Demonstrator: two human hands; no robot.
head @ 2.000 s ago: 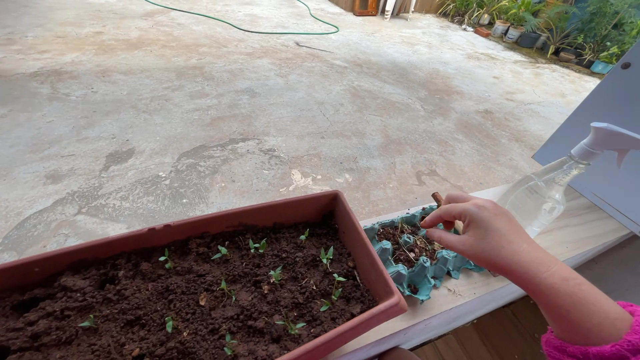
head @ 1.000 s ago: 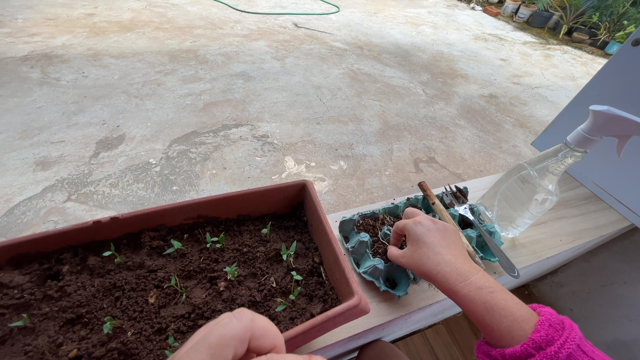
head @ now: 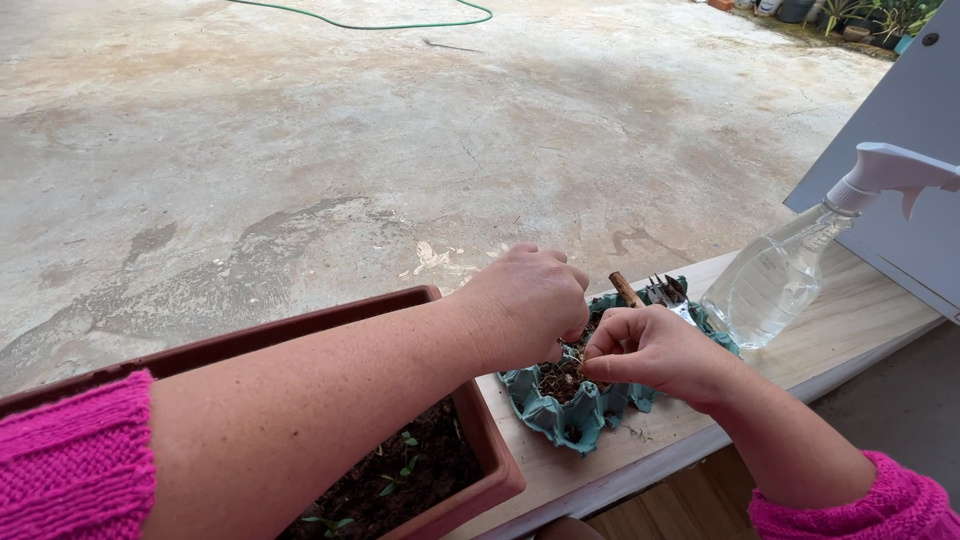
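Observation:
My left hand reaches across the brown plastic planter to the teal egg carton, its fingers bent down over the soil; whether they hold anything is hidden. Beside it my right hand has thumb and forefinger pinched at the carton's soil, where thin pale strands show; a firm hold on them cannot be made out. A fork with soil on its tines and a wooden stick rest on the carton behind my right hand. Small green seedlings stand in the planter's dark soil, partly under my left forearm.
A clear spray bottle with a white trigger head stands right of the carton on the pale wooden board. A grey panel rises at the right. Beyond lie the concrete floor, a green hose and potted plants.
My left hand has moved from over the planter to the egg carton, next to my right hand. My right hand stays at the carton.

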